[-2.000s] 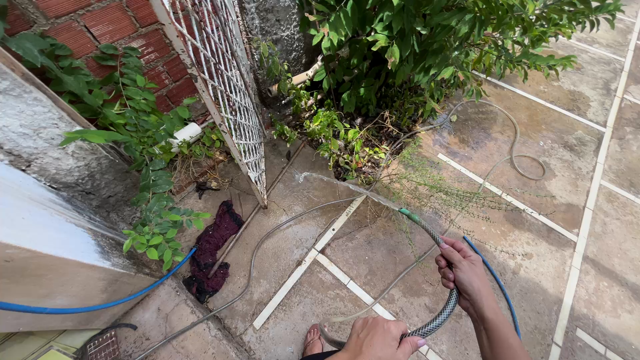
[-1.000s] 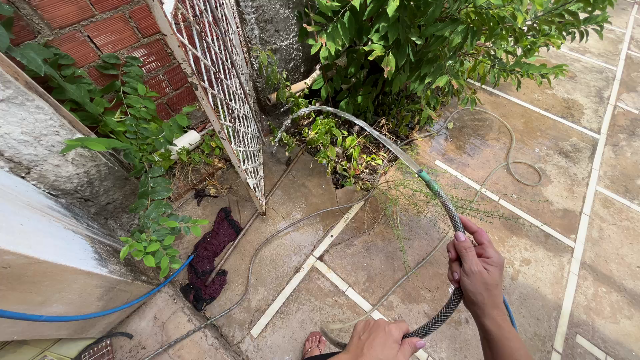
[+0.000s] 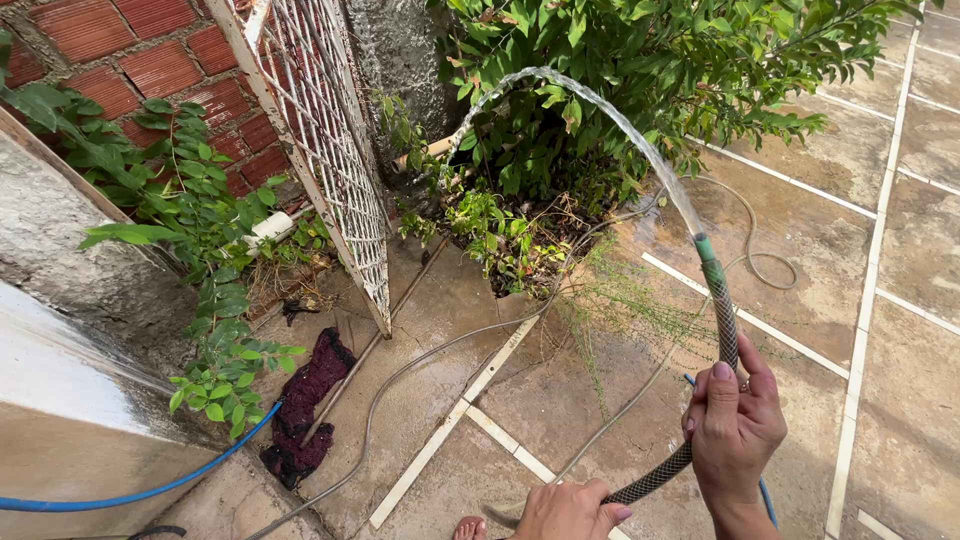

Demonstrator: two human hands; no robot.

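Note:
My right hand (image 3: pixel 735 427) grips a braided garden hose (image 3: pixel 724 315) a little below its green end, which points up. My left hand (image 3: pixel 566 514) is closed around the same hose lower down, at the bottom edge of the view. Between the two hands the hose bends in a curve. Water (image 3: pixel 600 105) leaves the green end in a high arc to the left and falls at the near left side of a leafy green bush (image 3: pixel 570 127). The lower part of my left hand is cut off by the frame.
A rusty white metal lattice gate (image 3: pixel 330 150) stands left of the bush, before a brick wall (image 3: pixel 157 67). A dark red cloth (image 3: pixel 307 405) lies beside a thin rod. A thin hose (image 3: pixel 412 364) crosses the paving, and a blue hose (image 3: pixel 150 491) runs at lower left. Toes show below.
The hose end has risen and points more upward. The water, a short low stream two seconds ago, now makes a tall, long arc over the front of the bush. Both hands keep their hold.

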